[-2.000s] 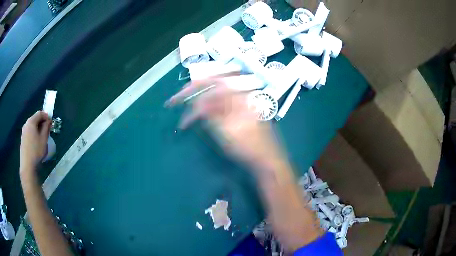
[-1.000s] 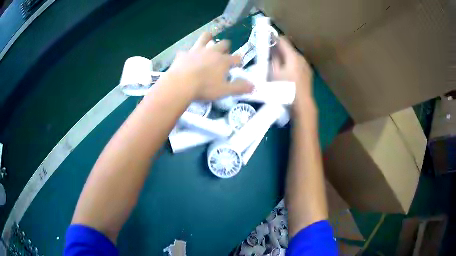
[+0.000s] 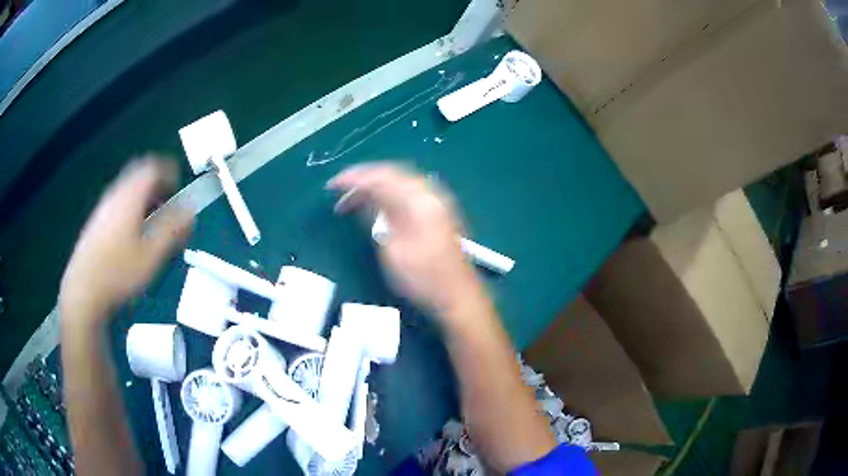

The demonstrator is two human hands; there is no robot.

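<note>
Several white plastic fan housings lie in a loose pile [image 3: 279, 372] at the near left of the green bench, with round slotted heads and long flat handles. My left hand [image 3: 121, 242], blurred, is above the rail left of the pile, fingers apart, holding nothing visible. My right hand [image 3: 404, 223], blurred, is over the middle of the bench. A white housing lies under it, its handle [image 3: 488, 256] showing at the right; whether I grip it I cannot tell. One housing [image 3: 218, 153] lies across the rail. Another housing [image 3: 493, 88] lies near the far corner.
A pale metal rail [image 3: 344, 100] edges the bench, with the dark green belt beyond. A thin looped thread [image 3: 372, 130] lies near it. Brown cartons [image 3: 697, 288] stand at the right; one holds small white parts [image 3: 558, 423]. Green board panels [image 3: 42, 418] lie at the lower left.
The housings have moved from the far part of the bench to the near left. My hands have come apart and back from the far corner. One housing stays at the far corner.
</note>
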